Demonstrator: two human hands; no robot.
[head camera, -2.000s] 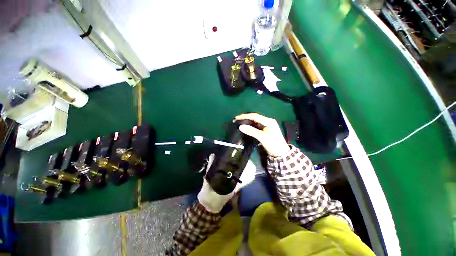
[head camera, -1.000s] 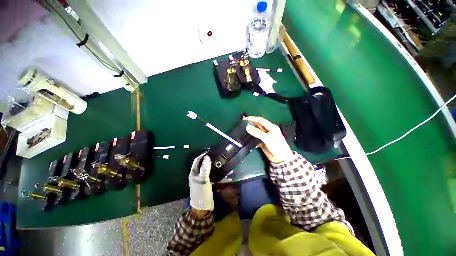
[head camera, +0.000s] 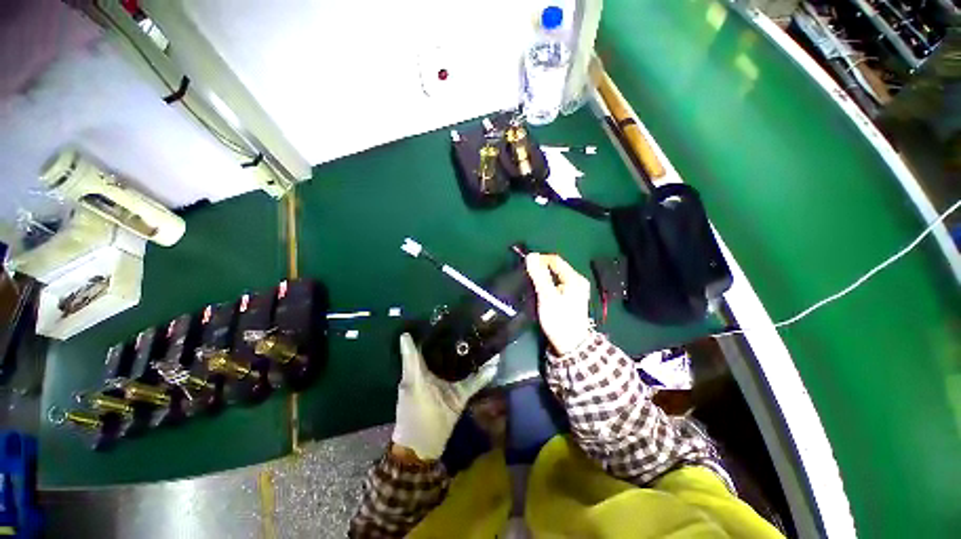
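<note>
A long black lock panel (head camera: 474, 332) is held tilted above the green mat near the bench's front edge, its back side facing up. A thin white strip (head camera: 476, 288) runs from its back out over the mat, with a white end piece. My left hand (head camera: 430, 398), in a white glove, holds the panel's lower left end from below. My right hand (head camera: 561, 302), which looks bare, holds the upper right end. Its fingertips are bent at the panel's edge; small red and dark leads show there.
Several black locks with brass cylinders (head camera: 216, 358) stand in a row at left. Two more (head camera: 485, 168) lie near a water bottle (head camera: 544, 79). A black pouch (head camera: 674, 253) and a flat dark module (head camera: 609, 280) are at right, beside the green conveyor (head camera: 801, 211).
The panel was turned from steeper to a more slanted pose. My left hand moved from its side, to its end, then under it. My right fingers have curled in, and the dark module is uncovered.
</note>
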